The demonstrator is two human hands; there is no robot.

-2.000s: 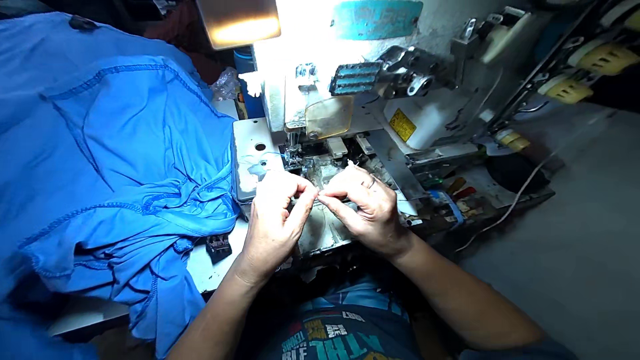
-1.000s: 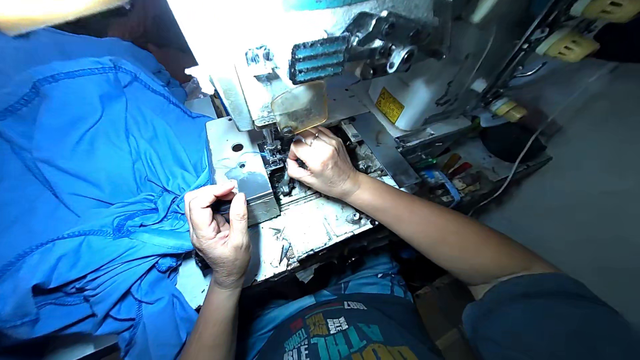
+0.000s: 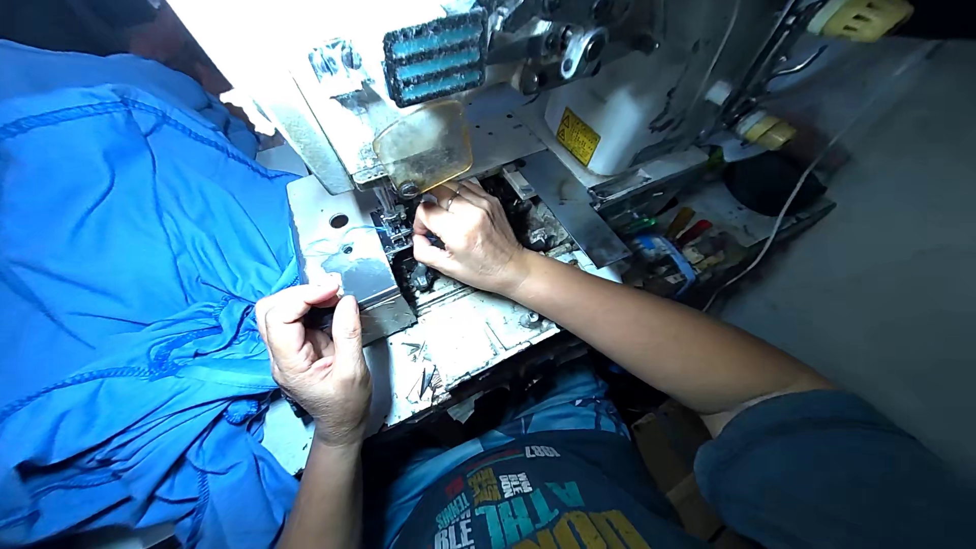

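Note:
My right hand (image 3: 473, 236) reaches into the sewing machine beside its needles and presser foot (image 3: 395, 229), thumb and fingertips close together; whether they pinch a thread is too small to tell. My left hand (image 3: 320, 354) is raised palm up at the near corner of the metal bed plate (image 3: 347, 252), thumb and index finger apart, with nothing visible between them. Fine blue thread lies on that plate near the needles. A cloudy plastic guard (image 3: 427, 149) hangs above my right fingertips. Blue fabric (image 3: 145, 252) with stitched seams is bunched left of my left hand.
Overhead is the machine head (image 3: 335, 107). Needle-like metal pieces (image 3: 427, 381) lie on the worn front bed (image 3: 473, 343). Right of the machine, a tray holds tools, including a red handle (image 3: 694, 232). A pale cord (image 3: 793, 183) hangs at the right, below yellow thread holders (image 3: 766, 130).
Two seconds ago both hands met fingertip to fingertip before the machine. They have parted: my right hand went in by the needles, my left went left. The view has moved closer to the machine.

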